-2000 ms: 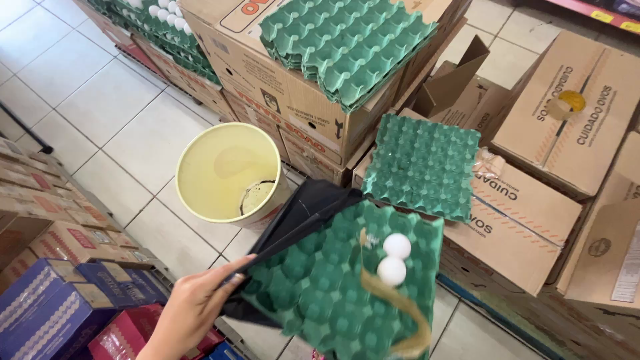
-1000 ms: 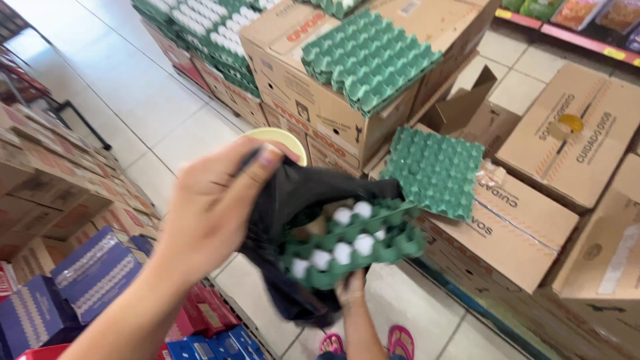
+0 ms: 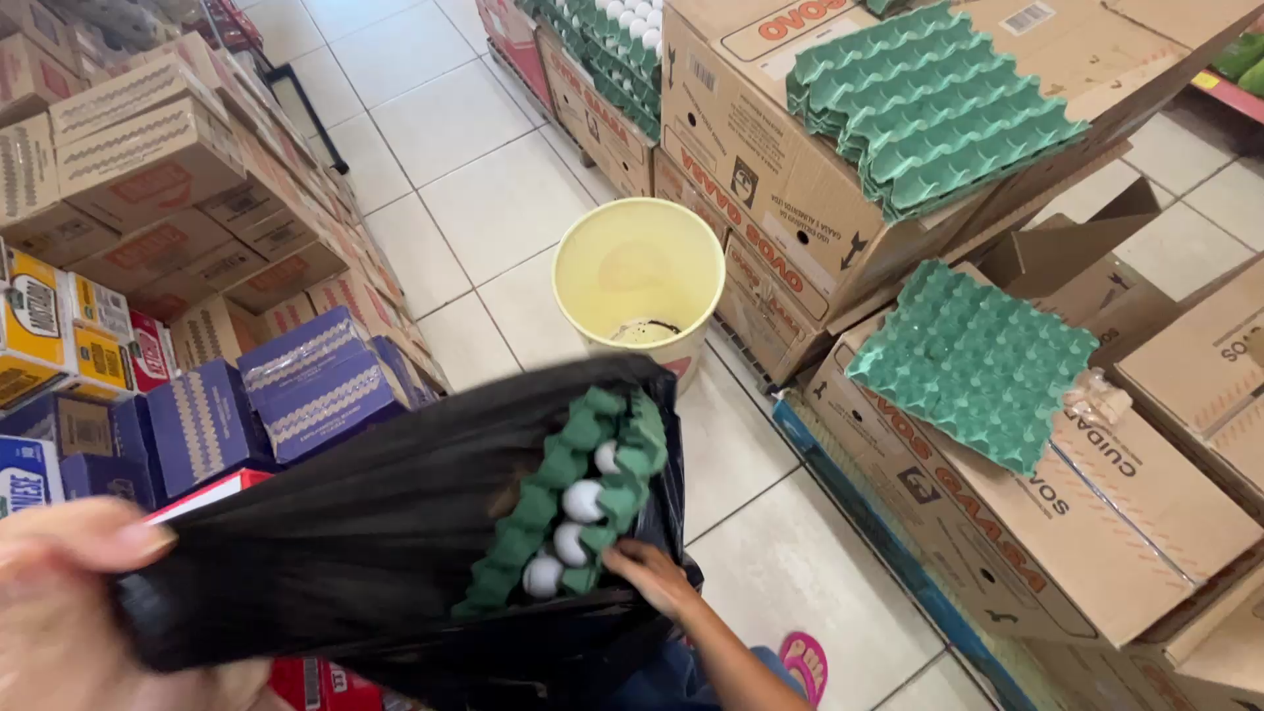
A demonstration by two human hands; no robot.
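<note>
A black plastic bag (image 3: 395, 523) is stretched across the lower middle, its edge gripped by my left hand (image 3: 89, 592) at the lower left, close to the camera and blurred. Inside the bag's mouth lie green egg trays (image 3: 528, 504), tilted, with several white eggs (image 3: 584, 502) between them. My right hand (image 3: 647, 576) is at the bag's opening, its fingers against the lower right edge of the trays; some fingertips are hidden. Beyond the bag, a pale yellow bucket (image 3: 637, 267) stands on the floor with dark bits at its bottom.
Stacked green trays (image 3: 938, 109) top a large carton (image 3: 750, 168) at the upper right. Another green tray (image 3: 978, 365) rests on a lower carton (image 3: 1116, 513). Cartons and blue boxes (image 3: 316, 385) are stacked at left. Trays of eggs (image 3: 632, 30) stand at the back. A sandalled foot (image 3: 805, 667) is below.
The bag's mouth has opened toward the view, and my left hand has moved to the lower left. The bag has come away from in front of the bucket, whose inside shows again.
</note>
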